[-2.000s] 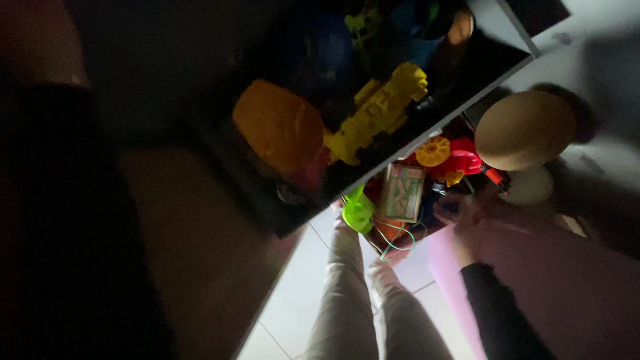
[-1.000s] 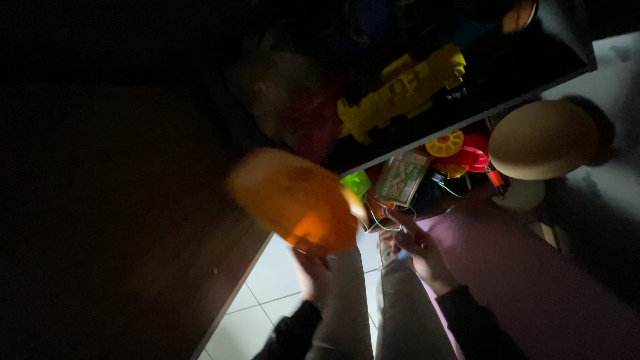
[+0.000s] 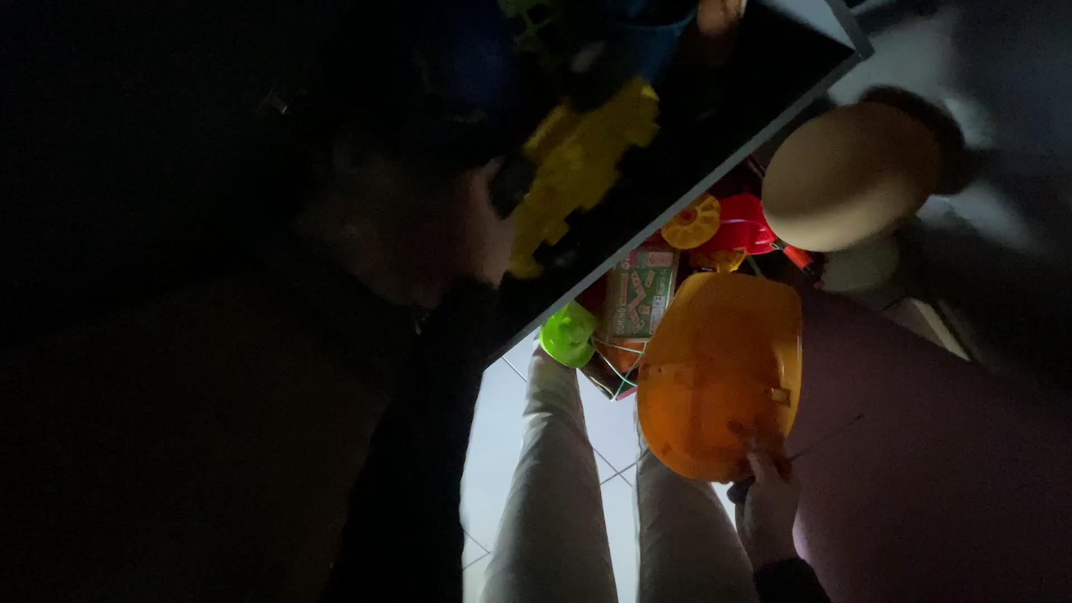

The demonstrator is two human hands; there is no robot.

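Note:
My right hand [image 3: 769, 511] grips the lower edge of an orange plastic helmet-like shell [image 3: 720, 377], above my legs. My left hand [image 3: 461, 234] is in deep shadow over a dark, light-rimmed drawer or bin [image 3: 720, 180]. It is right beside a long yellow plastic toy piece [image 3: 582, 163]; whether its fingers grip the piece cannot be told. Just past the shell, a lower pile holds a green domino box [image 3: 641, 293], a lime green plastic piece [image 3: 569, 335], a yellow wheel [image 3: 692, 222] and a red plastic part [image 3: 741, 224].
A beige rounded object [image 3: 852, 176] stands at the right, above a smaller pale one [image 3: 863, 264]. A blue container [image 3: 649, 42] lies in the dark bin at the top. A pinkish surface [image 3: 904, 452] spreads at the lower right; pale floor tiles [image 3: 502, 435] show around my legs.
The orange shell lay in the dark bin, then was in my left hand, and is now in my right hand. My left hand has gone back over the bin, beside the yellow piece.

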